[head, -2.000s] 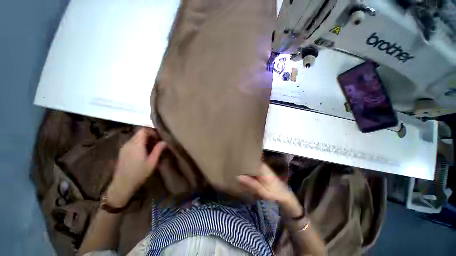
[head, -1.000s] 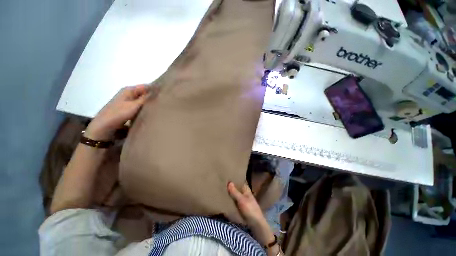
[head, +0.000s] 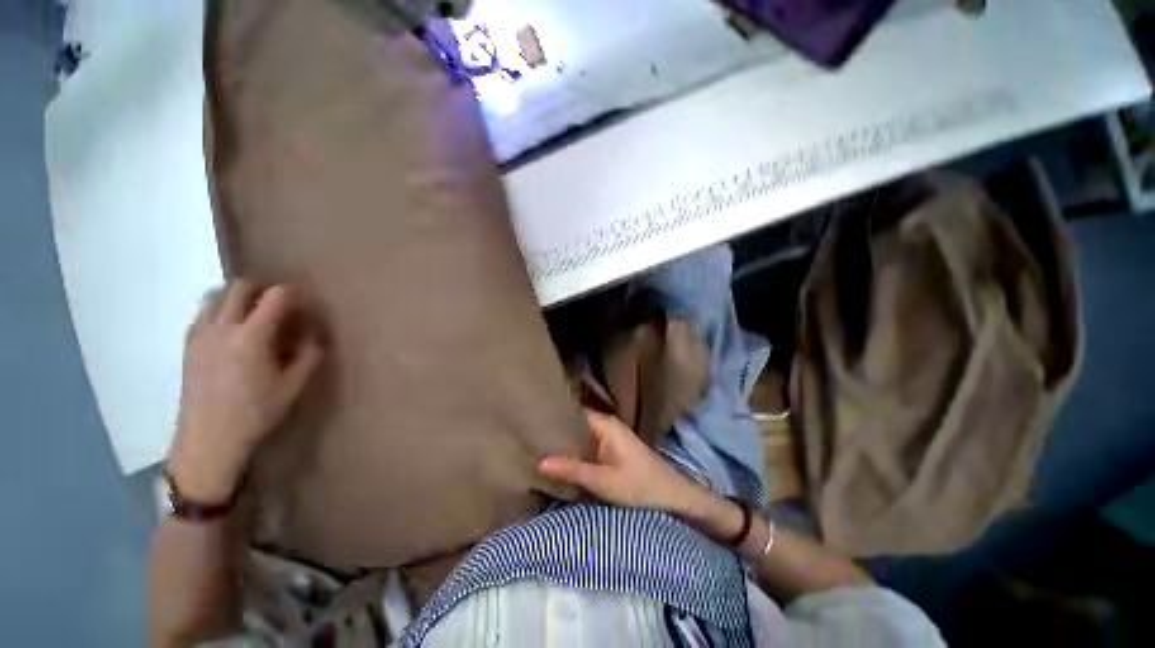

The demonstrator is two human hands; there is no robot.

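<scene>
The brown garment panel [head: 380, 291] runs from the lit presser foot area [head: 475, 53] down over the table's front edge to my lap. My left hand [head: 247, 361] is on the panel's left side with curled fingers; it is slightly blurred, and whether it pinches the cloth is unclear. My right hand [head: 614, 468] holds the panel's lower right edge between thumb and fingers, near the striped apron [head: 608, 551]. The needle itself cannot be made out.
The white table [head: 659, 203] bears a printed ruler along its front edge. A smartphone [head: 830, 23] is cut off at the top. A second brown bundle [head: 931, 367] hangs at the right below the table. Blue-white cloth [head: 709, 380] hangs beside my right hand.
The view has turned and shifted, so the machine head has left the picture. My left hand has come from the panel's edge onto its left side. My right hand stays at the lower right edge.
</scene>
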